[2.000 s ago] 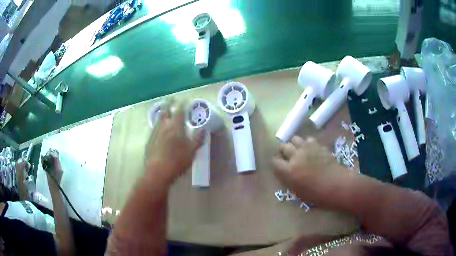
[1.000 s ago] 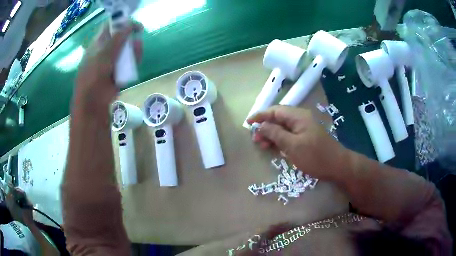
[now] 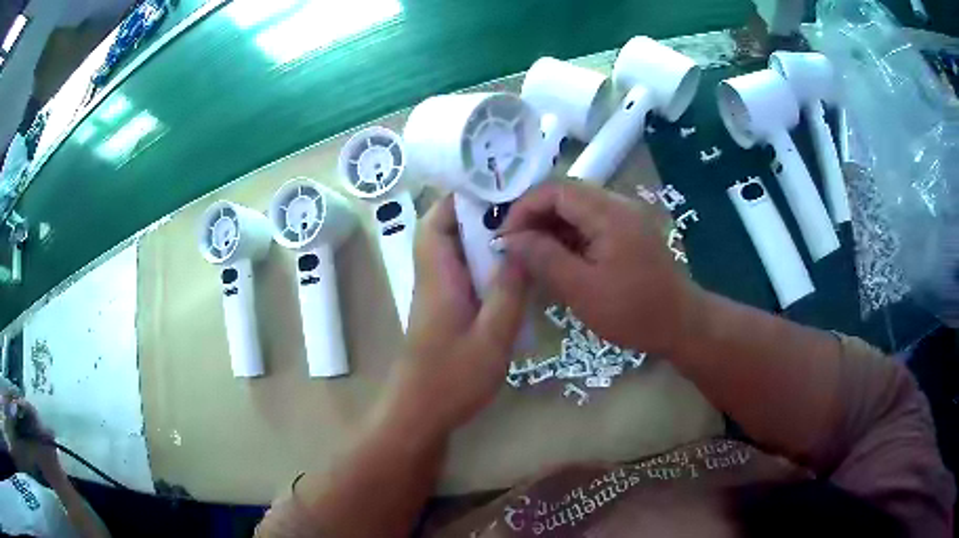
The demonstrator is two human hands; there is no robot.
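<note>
My left hand (image 3: 452,305) is closed around the handle of a white handheld fan (image 3: 473,142), held up above the brown board with its spoked round face towards me. My right hand (image 3: 599,257) is at the handle just below the dark display window. Its fingertips pinch a tiny white button (image 3: 498,243) against the handle. Whether the button sits in its opening cannot be told. A pile of small white buttons (image 3: 589,363) lies on the board below my right hand.
Three fans stand in a row at left, one of them here (image 3: 321,278). More fans lie at upper right, near a handle cover (image 3: 773,242) on the dark surface. A clear plastic bag (image 3: 894,137) is at far right. A green conveyor (image 3: 210,126) runs behind. Another person's hand shows at lower left.
My left hand has come back from the conveyor side to the middle, holding the fan. My right hand has moved up to the fan's handle. The camera view has shifted.
</note>
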